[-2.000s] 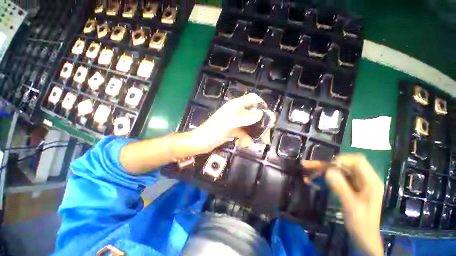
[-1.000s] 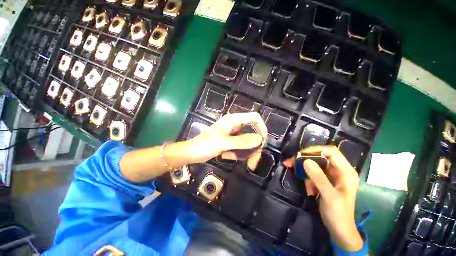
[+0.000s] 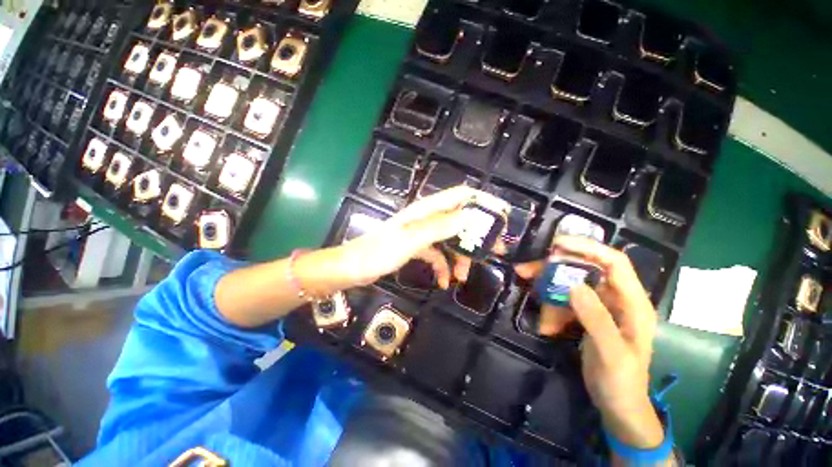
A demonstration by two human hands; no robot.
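Note:
My left hand [image 3: 406, 242] holds a watch head [image 3: 476, 230] over the centre tray; its display shows white marks on black. My right hand [image 3: 609, 315] holds a second watch head [image 3: 567, 281] to the right, its display lit with white and green marks and the thumb at its lower edge. The centre tray [image 3: 438, 369] lies below both hands. It holds dark watches face up, and two gold-rimmed watches lie back up near its lower left, one of them here [image 3: 387, 332]. The hands hide some pockets.
The left tray [image 3: 283, 160] holds rows of gold and whitish watch backs, with a darker tray [image 3: 55, 100] beyond it. A white paper slip [image 3: 713, 299] lies right of the centre tray. The right tray [image 3: 743, 392] is cut off by the frame edge.
Both watch displays now show lit content where they looked dark a second ago. Two seconds ago my right hand was lower and farther right; it has since come in beside my left hand.

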